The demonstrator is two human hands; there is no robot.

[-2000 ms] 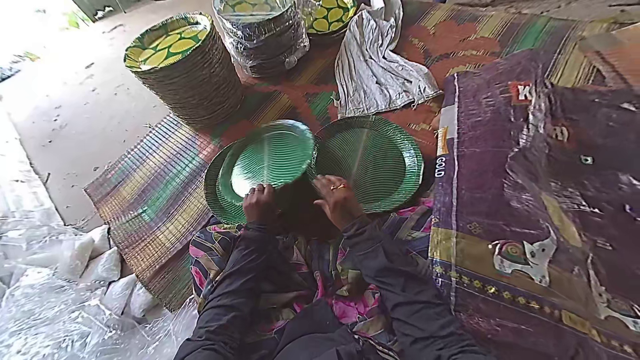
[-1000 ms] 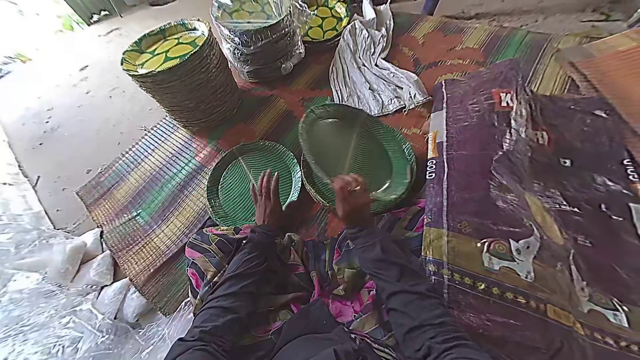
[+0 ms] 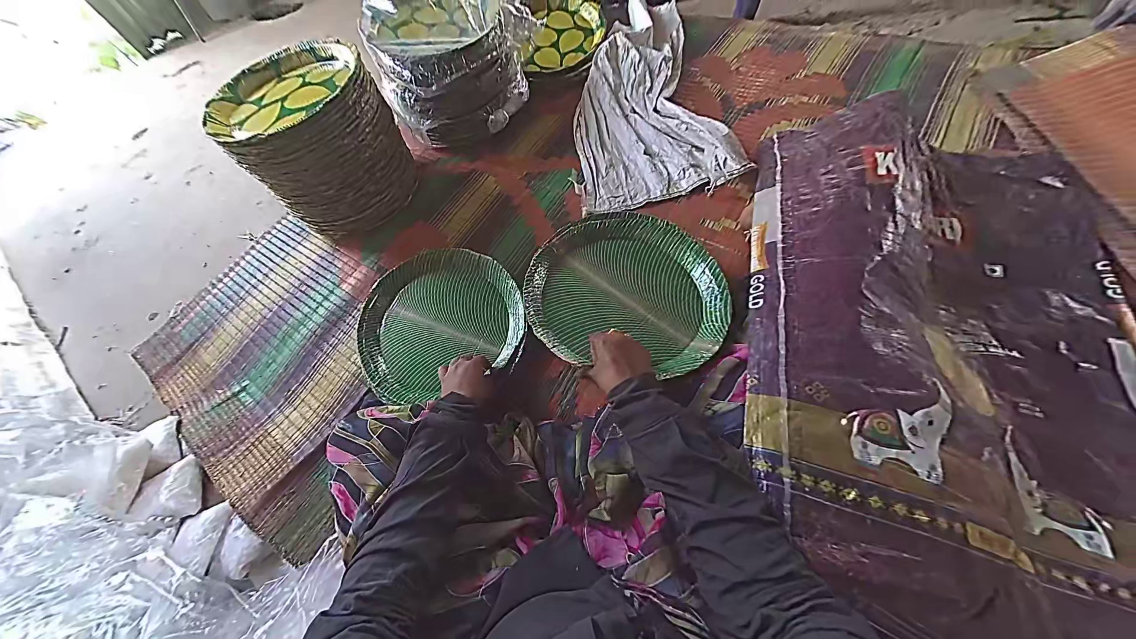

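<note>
Two round green disposable plates with curved line patterns lie side by side before me. On the near right rim of the left green plate (image 3: 439,311) is my left hand (image 3: 466,377), its fingers curled there; whether they pinch it is unclear. My right hand (image 3: 619,359) is bent over the near rim of the right green plate (image 3: 630,284), thumb side toward the gap between the plates. Its grip is partly hidden by the hand itself. Whether more plates lie under either one cannot be told.
A tall stack of yellow-patterned plates (image 3: 311,142) and a plastic-wrapped stack (image 3: 444,80) stand behind on the woven mat (image 3: 257,346). A white woven sack (image 3: 648,124) lies beyond the right plate. Purple printed sacking (image 3: 834,293) covers the right; clear plastic bags (image 3: 98,532) lie left.
A green plate held tilted above the right one a second ago now lies flat or is no longer distinct. My left hand has moved from the left plate's middle right to its near rim.
</note>
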